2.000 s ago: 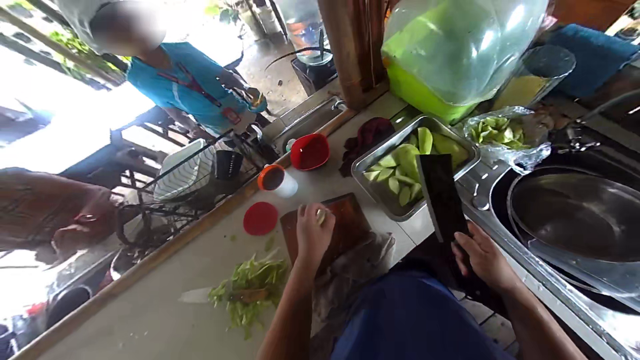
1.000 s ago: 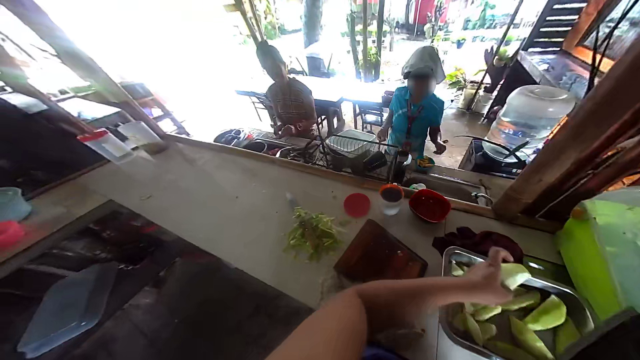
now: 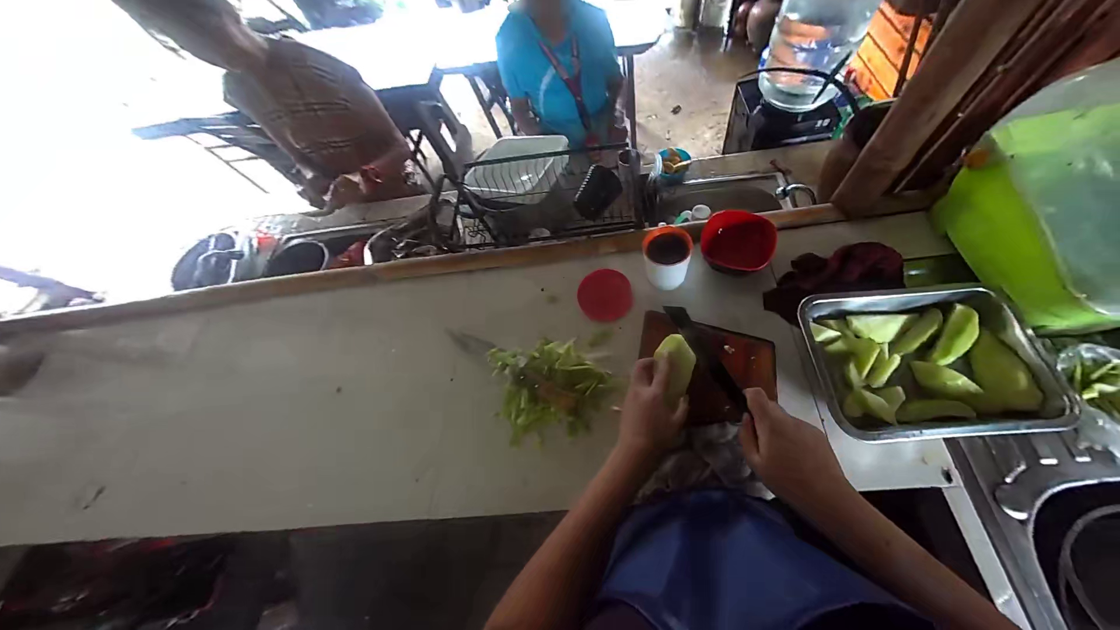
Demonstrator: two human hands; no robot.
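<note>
My left hand [image 3: 652,409] holds a pale green piece of fruit or vegetable [image 3: 676,363] upright over the left part of a brown wooden cutting board [image 3: 751,357]. In my right hand [image 3: 781,437] is the handle of a dark-bladed knife [image 3: 707,354], its blade slanting up and left across the board, close beside the piece. A heap of thin green strips [image 3: 551,389] lies left of the board, with another knife's blade [image 3: 470,341] sticking out of it. On the right, a metal tray [image 3: 949,430] holds several peeled green pieces [image 3: 945,381].
Beyond the board are a red lid [image 3: 605,295], a white cup with an orange rim [image 3: 668,271], a red bowl [image 3: 738,241] and a dark cloth [image 3: 844,269]. A dish rack [image 3: 547,229] and two people stand past the wooden ledge [image 3: 420,264]. A sink [image 3: 1032,490] is at lower right.
My left hand, over the tray one second ago, is now at the board with a green piece. The knife in my right hand has come over the board; two seconds ago it was beside the tray.
</note>
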